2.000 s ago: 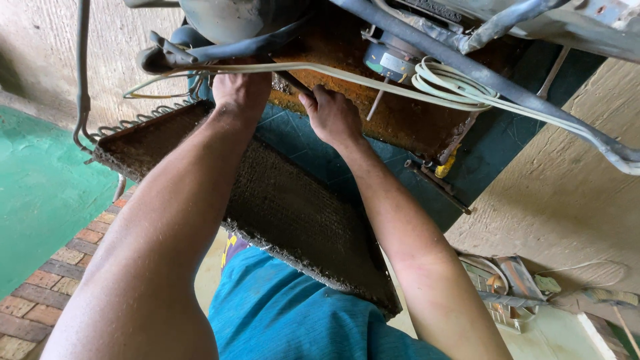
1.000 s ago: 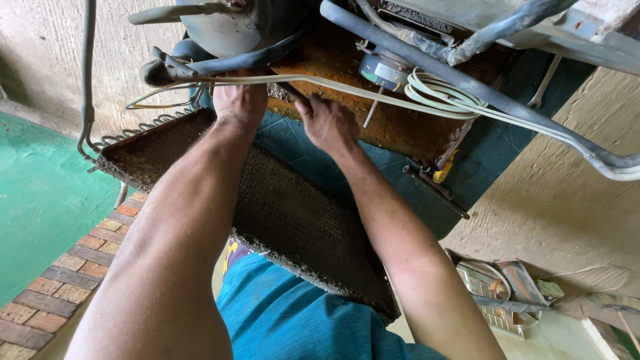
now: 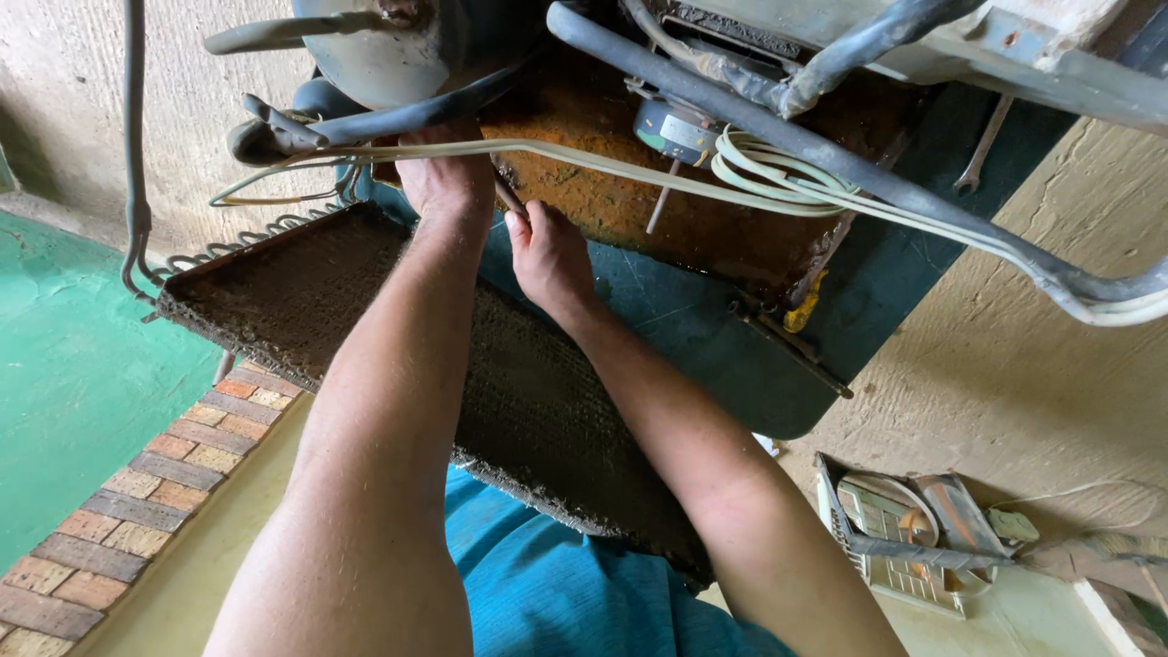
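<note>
My right hand (image 3: 552, 255) is closed round the end of a dark metal rod or tool handle (image 3: 508, 193). Up and to the left of it, my left hand (image 3: 447, 173) reaches under the dark insulated pipe (image 3: 411, 120); its fingers are hidden, so its hold cannot be told. Beneath my forearms a dirt-caked finned coil (image 3: 538, 401) lies slanted against my blue shirt. A rusty base pan (image 3: 584, 201) is behind my hands, with a small fan motor (image 3: 675, 130) and its bare shaft over it. The compressor (image 3: 388, 55) stands at the upper left.
Coiled pale cable (image 3: 776, 178) and a long insulated pipe (image 3: 858, 155) cross above the pan. A wrench (image 3: 985, 151) and a T-handled tool (image 3: 794, 347) lie on the dark board (image 3: 675, 310). Removed parts (image 3: 922, 538) lie at lower right, brick edging (image 3: 173, 465) at lower left.
</note>
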